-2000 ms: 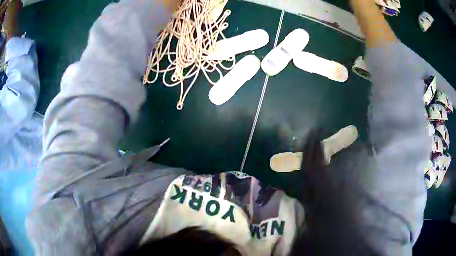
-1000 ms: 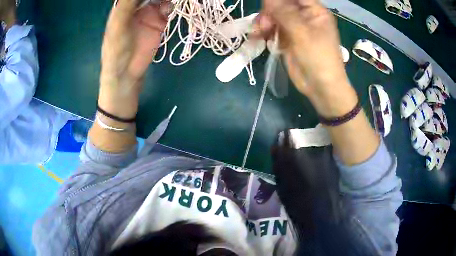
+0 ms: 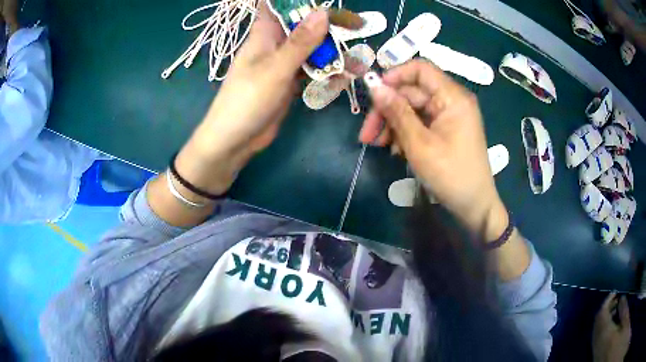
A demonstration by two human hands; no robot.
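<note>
My left hand (image 3: 265, 78) holds an open white housing shell (image 3: 336, 69) at the top centre, its green circuit board (image 3: 289, 8) and blue battery (image 3: 325, 54) facing up. My right hand (image 3: 418, 106) is just right of the shell's narrow end and pinches the small pale end piece of a wrist strap (image 3: 371, 79) between thumb and forefinger. The cord seems to run toward the shell's narrow end, but this is blurred. A tangled heap of cords (image 3: 219, 35) lies left of and behind my left hand.
Flat white back covers (image 3: 457, 62) lie behind my hands, two more (image 3: 403, 191) near the front, partly covered by dark hair. Single body halves (image 3: 538, 155) stand at the right beside a pile (image 3: 593, 166). A pale rail (image 3: 489, 25) curves behind. Another worker's sleeve (image 3: 27, 113) is at left, a hand (image 3: 611, 327) at lower right.
My hands have come down and closer together from the cord heap. The open shell now shows in my left hand, and a strap end in my right. Another person's hand has appeared at lower right.
</note>
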